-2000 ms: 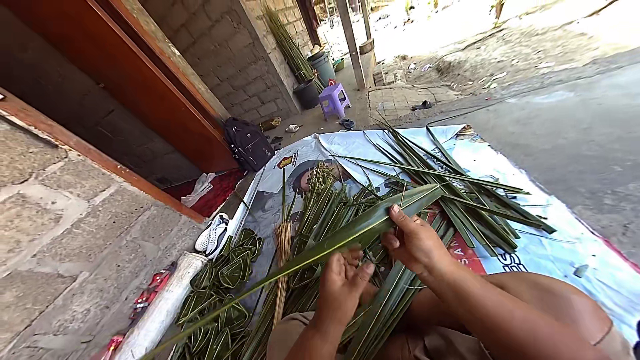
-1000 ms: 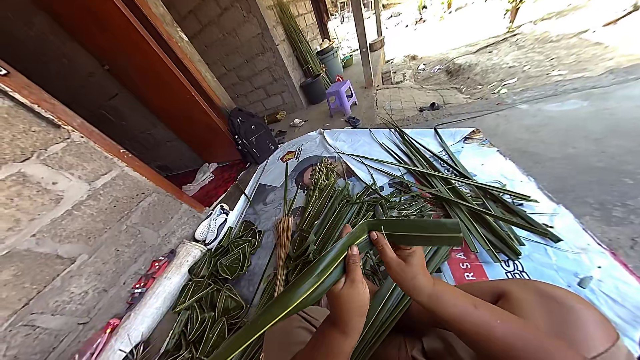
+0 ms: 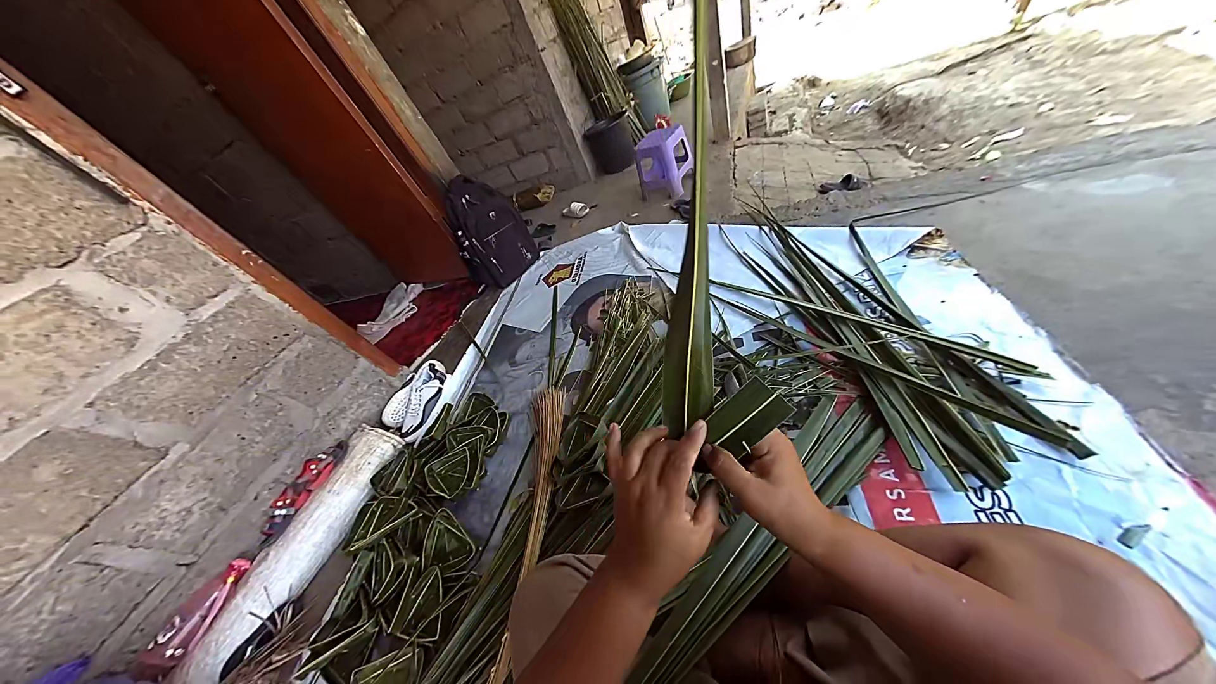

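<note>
A long green palm leaf strip (image 3: 692,351) is folded near its lower end. Its long part stands up past the top of the view, and its short end points to the right. My left hand (image 3: 660,503) pinches the fold from the left, and my right hand (image 3: 774,484) grips the short end just beside it. Below and around my hands lie loose palm leaf strips (image 3: 731,570). Woven folded leaf pieces (image 3: 446,465) are heaped at the left, next to a bundle of thin sticks (image 3: 544,456).
A printed plastic banner (image 3: 1035,380) lies under the leaves, with more leaf strips (image 3: 883,351) at its right. A whitish post (image 3: 294,551), sneakers (image 3: 414,397) and a brick wall are on the left. Beyond stand a backpack (image 3: 486,228) and a purple stool (image 3: 663,160).
The long part of the leaf strip, which ran down to the lower left, now points up. My hands have come together at the fold, with my left hand turned over it.
</note>
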